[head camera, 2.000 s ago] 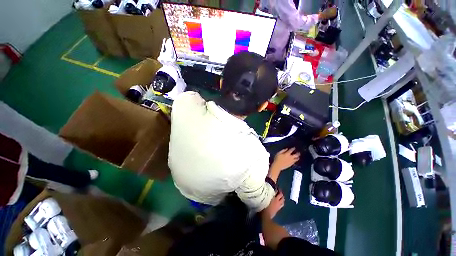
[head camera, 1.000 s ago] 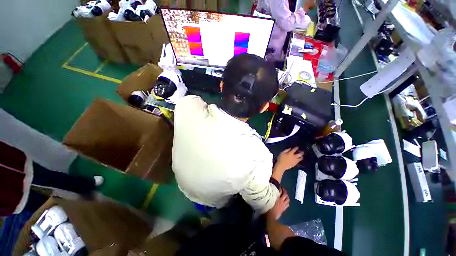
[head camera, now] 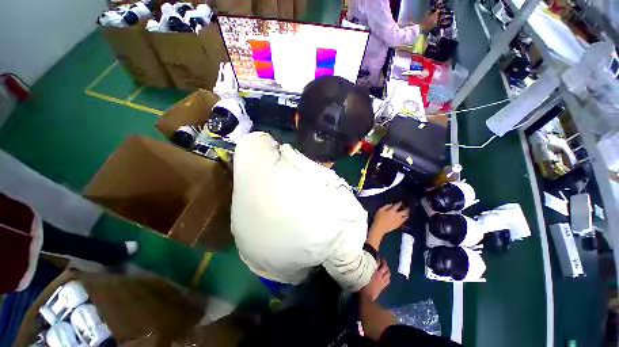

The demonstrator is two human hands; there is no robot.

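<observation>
My right hand point(head camera: 377, 279) is small at the bench edge, against the cream sleeve of a person in front of me; its fingers are partly hidden and I cannot tell whether it holds anything. My left hand is not in view. Three dome cameras point(head camera: 448, 229) with white bodies and glossy black heads stand in a row to the right. A narrow white strip point(head camera: 406, 255) lies left of them. A crumpled clear plastic bag point(head camera: 417, 316) lies near my forearm.
The person point(head camera: 298, 210) rests a hand on the bench by a black case point(head camera: 415, 146). A monitor point(head camera: 293, 54) stands beyond. An open carton point(head camera: 156, 186) is at left; another carton with white cameras point(head camera: 74, 315) is lower left. A second person point(head camera: 383, 34) is at the back.
The whole view shifts slightly with my head. The second person's arm at the back moves. My right hand stays by the cream sleeve, and the cameras stay in their row.
</observation>
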